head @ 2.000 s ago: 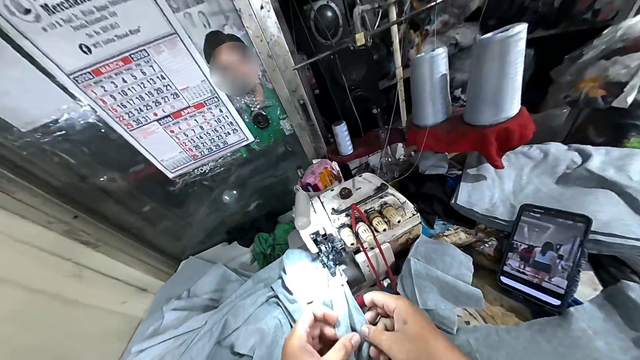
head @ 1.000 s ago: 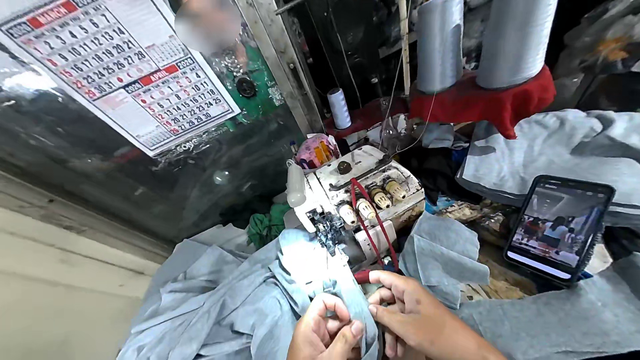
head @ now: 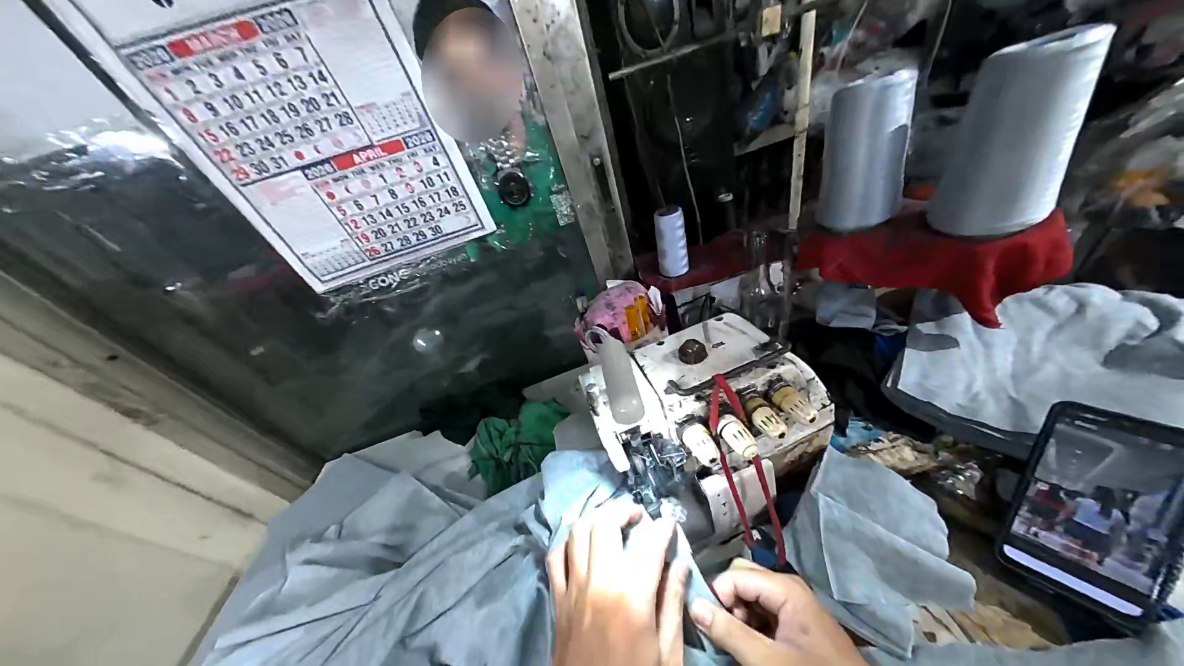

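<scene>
A white overlock sewing machine [head: 731, 370] with several tension dials and a looped red cord stands at the middle. Light blue-grey fabric [head: 444, 564] runs up to its presser foot area. My left hand [head: 615, 583] lies palm down on the fabric just in front of the needle area, fingers stretched out and holding nothing between them. To its right my right hand [head: 772, 615] pinches the fabric edge between thumb and fingers. The needle itself cannot be made out.
Two large thread cones [head: 1017, 129] stand on red cloth [head: 990, 264] at the upper right, with a small thread spool [head: 672, 242] left of them. A smartphone [head: 1091, 518] leans at the right. Green cloth [head: 518, 449] lies behind the fabric. A wall calendar [head: 305, 120] hangs at the upper left.
My left hand has let go of its pinch on the fabric and now lies flat on it, closer to the machine. My right hand still pinches the fabric.
</scene>
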